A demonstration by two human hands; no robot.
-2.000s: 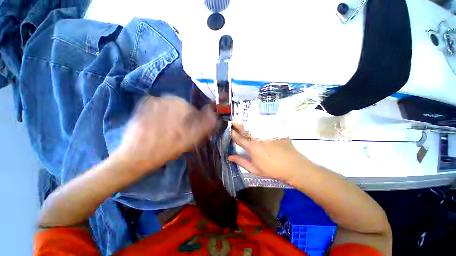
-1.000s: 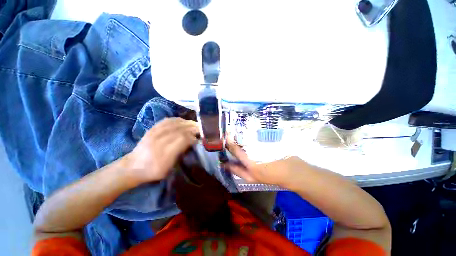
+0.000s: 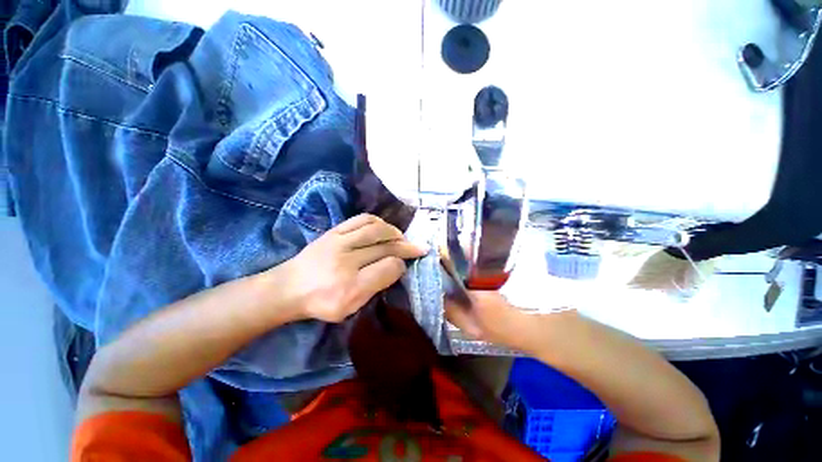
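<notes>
A blue denim garment lies left of the sewing machine head and drapes toward my lap. A dark brown strip runs along its edge and hangs over my lap. My left hand pinches the denim edge and the brown strip at their upper part, left of the needle area. My right hand is at the right side of the denim edge, partly hidden behind the shiny guard; its fingers are blurred, and its hold is unclear. The needle and presser foot are hidden.
A black cloth hangs over the machine's right part. A ridged tension assembly sits right of the guard. The table's front edge runs below, with a blue crate under it. More denim is at the upper left.
The view has shifted, so the machine appears farther right. My left hand has come off the blurred sweep over the garment and now pinches the edge. My right hand has moved down slightly along the edge.
</notes>
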